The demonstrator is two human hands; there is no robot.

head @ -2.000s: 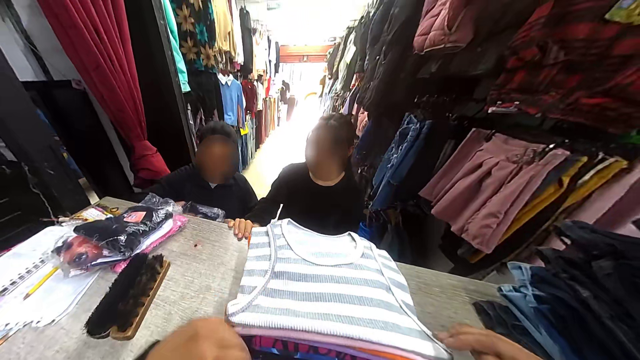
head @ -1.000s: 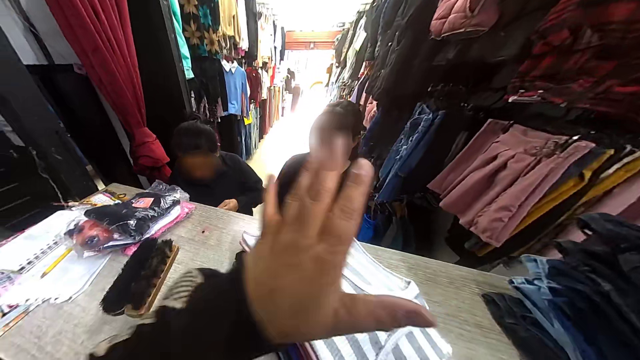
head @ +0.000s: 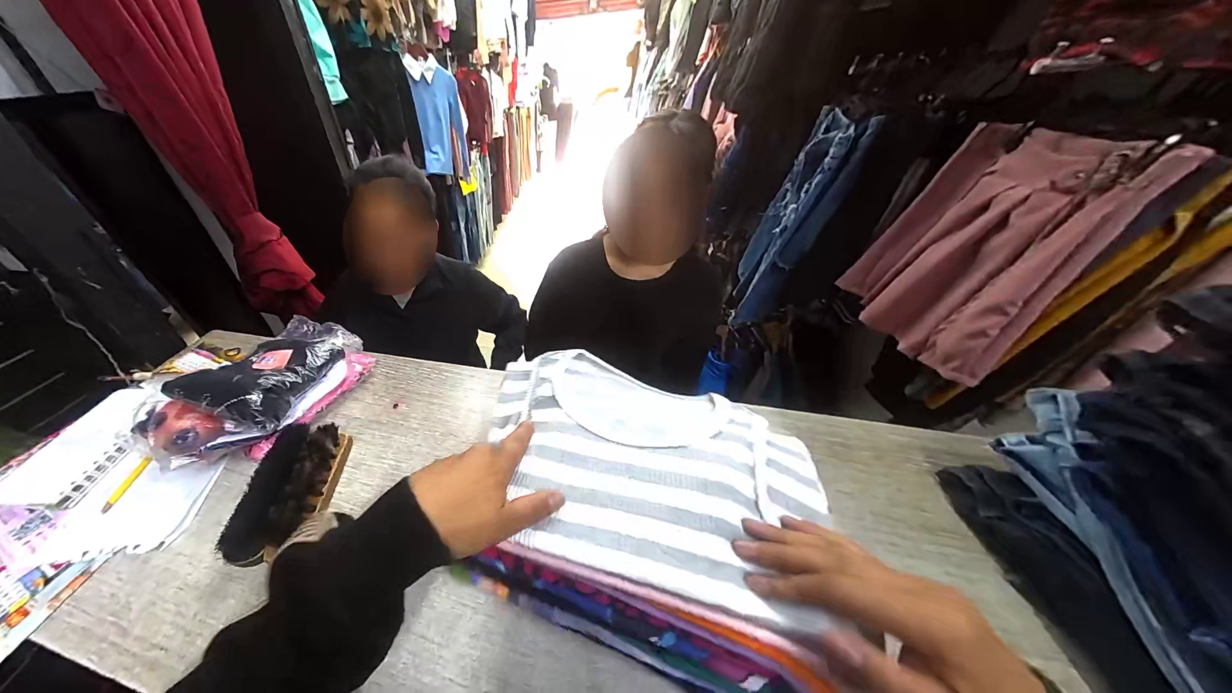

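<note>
A folded grey-and-white striped top (head: 635, 481) lies on a stack of folded garments (head: 654, 626) on the wooden counter (head: 423, 404). At the top's left edge rests my left hand (head: 491, 491), its thumb and fingers spread and holding nothing. My right hand (head: 866, 597) lies over the lower right part of the top, fingers apart, its near side blurred. Left of my left sleeve is a wooden-backed brush with dark bristles (head: 279, 491), partly behind the sleeve.
Plastic-wrapped garments (head: 260, 385), a spiral notebook (head: 77, 462) and a yellow pencil (head: 127, 484) lie at the left. Dark and blue jeans (head: 1088, 520) are piled at the right. Two people stand across the counter. Clothes racks, with pink trousers (head: 1020, 250), flank a bright aisle.
My hand that was raised in front of the view one second ago is down from there. Both hands now rest at the striped top, which is in plain sight again.
</note>
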